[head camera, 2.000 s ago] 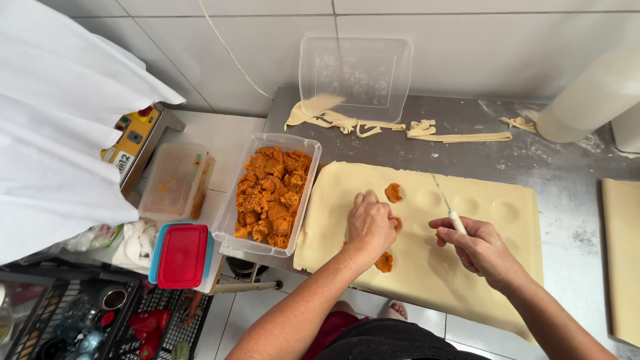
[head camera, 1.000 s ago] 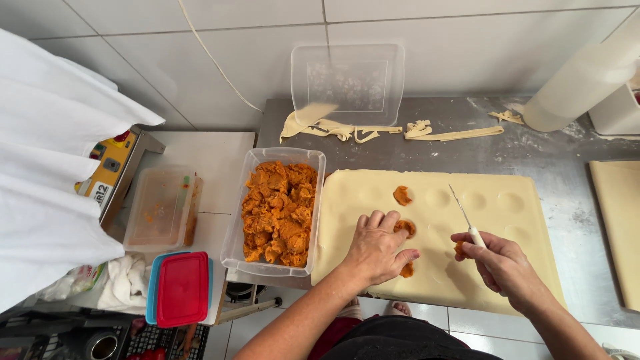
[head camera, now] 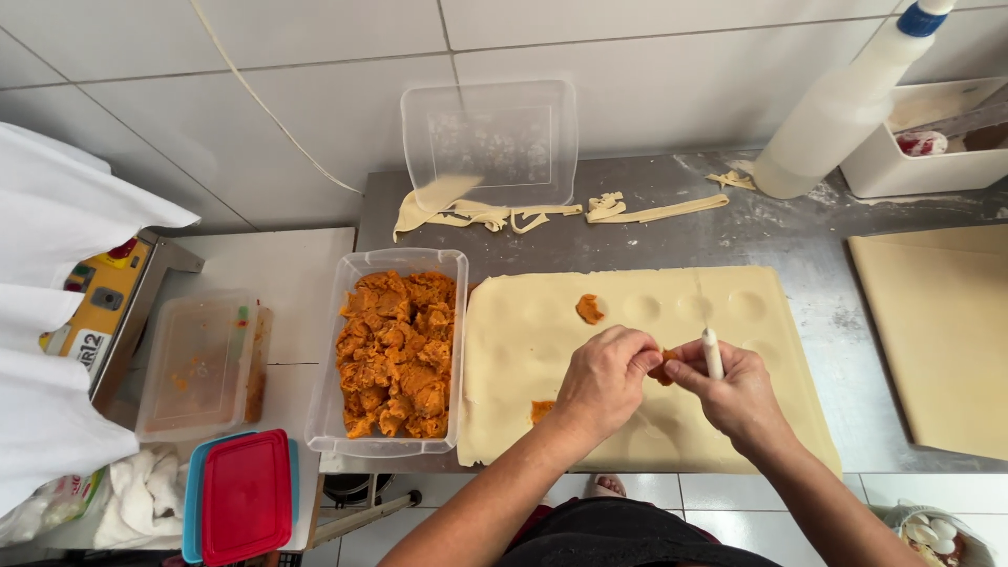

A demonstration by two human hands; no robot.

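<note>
A pale dough sheet point(head camera: 535, 315) with rows of round hollows lies on the steel counter. My left hand point(head camera: 610, 378) and my right hand point(head camera: 728, 386) meet above it, both with fingertips on a piece of orange filling point(head camera: 663, 368). A white-handled knife point(head camera: 713, 354) is also in my right hand, its thin blade pointing away over the dough. One orange lump point(head camera: 589, 309) sits in a back-row hollow; another point(head camera: 542, 411) shows beside my left wrist. Left of the dough stands a clear plastic tub point(head camera: 461, 346) heaped with orange filling point(head camera: 398, 354).
Dough scraps point(head camera: 661, 211) and an upright clear lid point(head camera: 488, 142) are at the back. A plastic bottle point(head camera: 835, 118) and white bin point(head camera: 921, 169) stand back right, above a tan sheet point(head camera: 937, 339). Stacked red and blue lids point(head camera: 246, 496) and a lidded container point(head camera: 197, 366) are left.
My left hand has lifted off the filling on the dough and come over to my right hand. The view has shifted somewhat.
</note>
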